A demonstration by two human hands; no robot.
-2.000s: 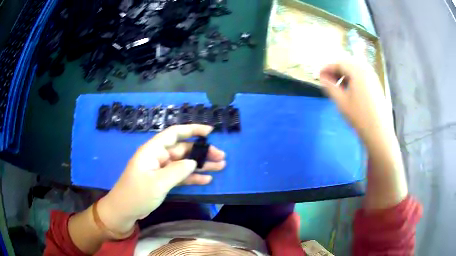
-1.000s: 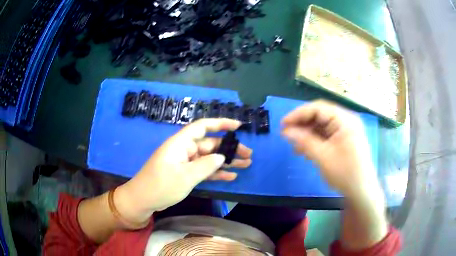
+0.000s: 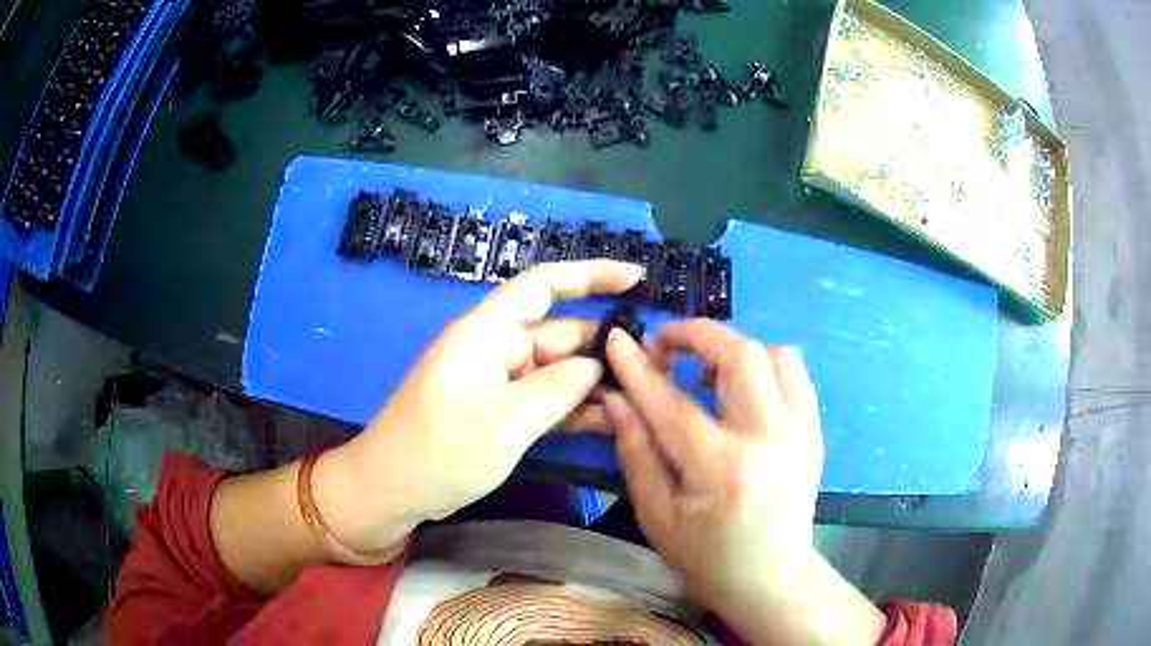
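My left hand (image 3: 486,391) holds a small black housing (image 3: 617,338) between its thumb and fingers, above the blue board (image 3: 871,366). My right hand (image 3: 720,454) meets it from the right, with a fingertip on the housing. The fingers cover much of the housing, and I cannot tell if the right fingertips pinch a tiny piece. A row of black assemblies (image 3: 514,245) stands side by side on the board beyond my hands. Several in the left half look shinier.
A heap of loose black parts (image 3: 492,70) lies beyond the board. A shallow box (image 3: 915,139) with tiny silvery bits is at the far right. Stacked blue sheets (image 3: 95,139) with black units are at the far left. The board has a notch in its far edge.
My right hand has come from the shallow box, over the board, to the housing in my left hand. The left hand keeps its hold. The view has shifted, moving the board up and right.
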